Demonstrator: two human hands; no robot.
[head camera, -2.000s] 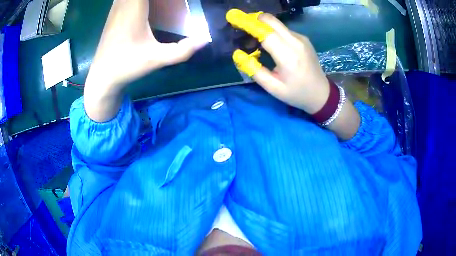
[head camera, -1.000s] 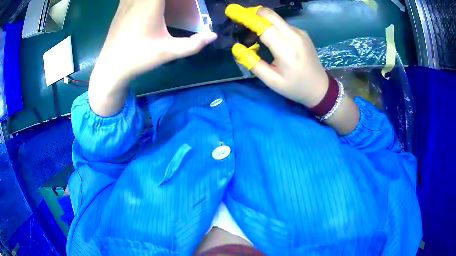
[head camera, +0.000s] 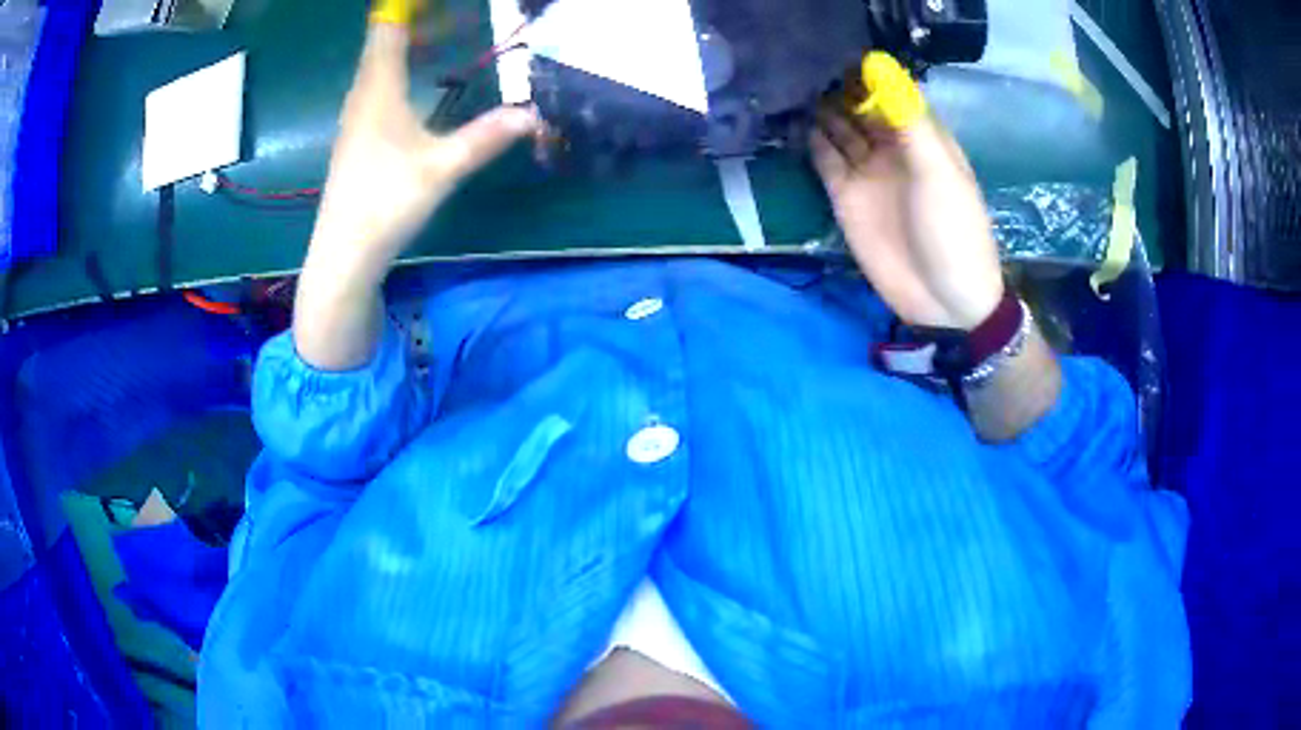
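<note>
The black housing (head camera: 799, 64) lies on the green mat at the top, partly cut off by the frame. A bright white, wedge-shaped surface (head camera: 628, 43) shows on its left part; I cannot tell if it is a plate or a reflection. A black lens part (head camera: 935, 26) is at its right end. My left hand (head camera: 407, 164) is blurred at the housing's left, fingers spread, thumb tip close to the lower left corner, one yellow cot at the top edge. My right hand (head camera: 920, 193) is at the lower right edge, with a yellow-cotted digit against it; its other fingertips are partly hidden.
A white square (head camera: 194, 121) lies at left, beside a small white connector with a red wire (head camera: 271, 191). A white sheet (head camera: 1020, 72) lies at right. Clear plastic wrapping (head camera: 1049, 221) and tape strips (head camera: 1121, 221) are at the bench's right edge. A metal rail (head camera: 1213, 129) stands far right.
The view has shifted, showing more of the housing. My left hand has come away from the bright plate and spread open. My right hand has moved right and turned, showing its palm side and black wrist strap.
</note>
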